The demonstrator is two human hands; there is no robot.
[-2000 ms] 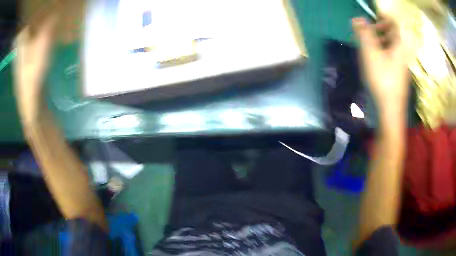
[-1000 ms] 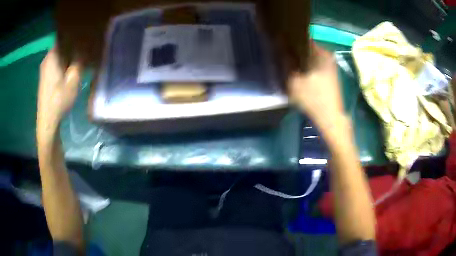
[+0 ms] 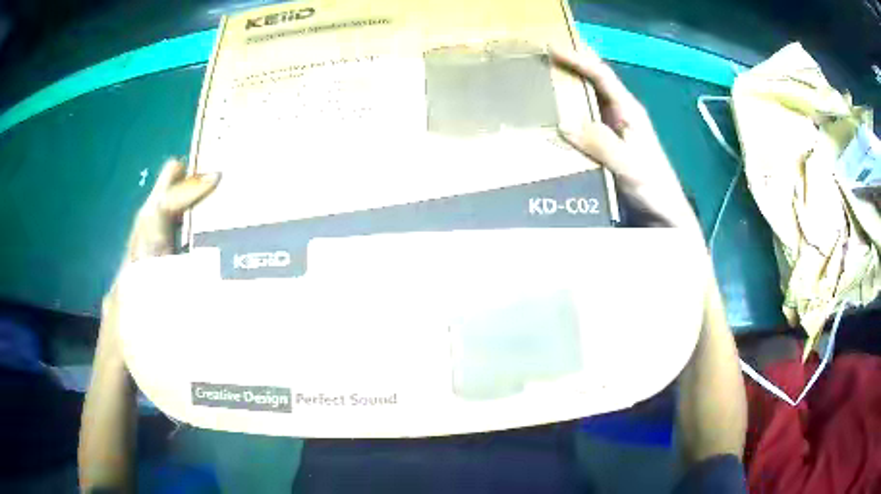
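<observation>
A white printed product box (image 3: pixel 319 145) fills the middle of the head view, its face marked "KD-C02". A wide white flap (image 3: pixel 386 338) with rounded corners, reading "Perfect Sound", extends from the box towards me and covers part of my forearms. My left hand (image 3: pixel 174 207) is at the box's left side, thumb near its edge. My right hand (image 3: pixel 623 140) holds the right side, with fingers and thumb over the face's edge. The box's contents are hidden.
A dark-green belt (image 3: pixel 77 193) with a lighter green stripe (image 3: pixel 116 82) lies behind the box. Crumpled yellow material (image 3: pixel 811 183) with a white strap (image 3: pixel 723 207) lies at the right. Red clothing (image 3: pixel 811 425) shows at the lower right.
Earlier, the box's inside with a printed sheet showed between my hands. Now its printed outer face and wide flap show, and both hands are at its sides.
</observation>
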